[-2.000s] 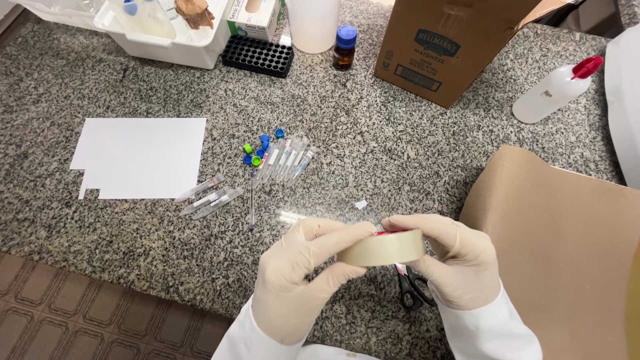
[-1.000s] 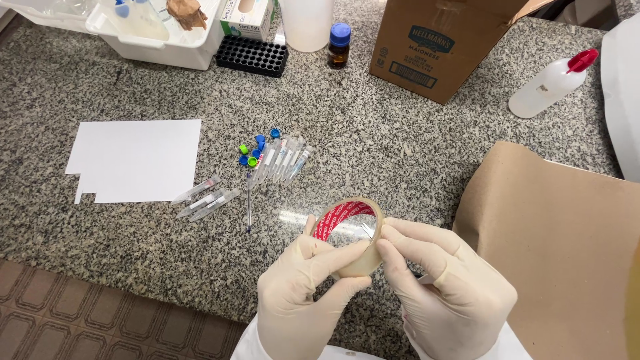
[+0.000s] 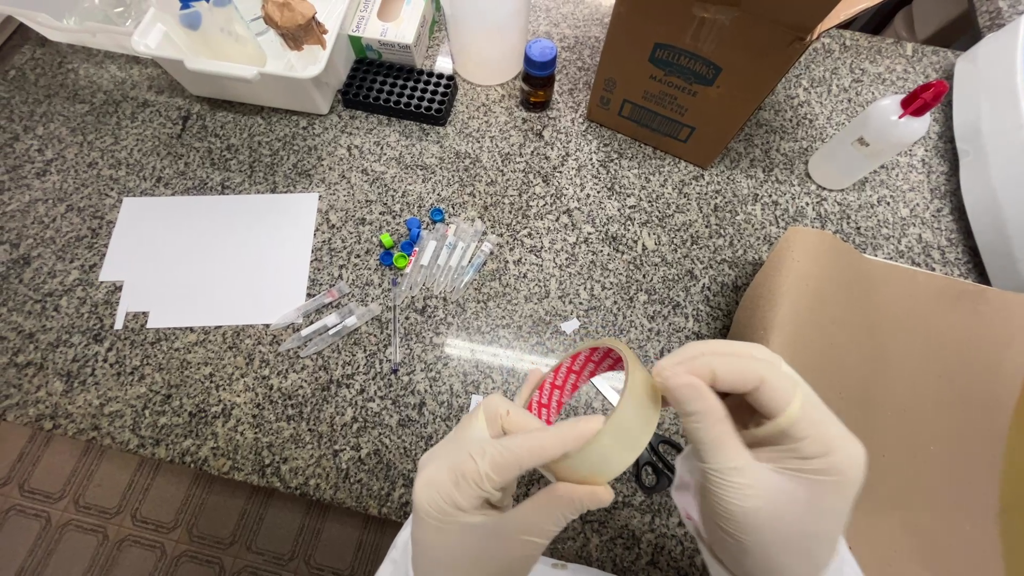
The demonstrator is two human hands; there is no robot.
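Note:
My left hand (image 3: pixel 512 480), in a pale latex glove, holds a roll of clear adhesive tape (image 3: pixel 620 436) with a red printed core. My right hand (image 3: pixel 760 440), gloved too, has its thumb and forefinger pinched at the roll's right edge; whether they grip a tape end cannot be told. Behind the roll lie scissors (image 3: pixel 658 464) with black handles, partly hidden. A scrap of white paper (image 3: pixel 570 326) is just beyond the roll. Farther left are a pen (image 3: pixel 395 328), several clear conical tubes (image 3: pixel 448 260) with labels, more tubes (image 3: pixel 328 324) and blue and green caps (image 3: pixel 401 260).
Cut white paper (image 3: pixel 220 256) lies at left. Along the back stand a white tub (image 3: pixel 240 84), a black tube rack (image 3: pixel 398 92), an amber bottle (image 3: pixel 538 76), a cardboard box (image 3: pixel 696 72) and a wash bottle (image 3: pixel 868 144). Brown paper (image 3: pixel 888 352) covers the right side.
The roll was edge-on between both hands two seconds ago; it is now tilted with its red core showing. My right fingers have moved to its right edge.

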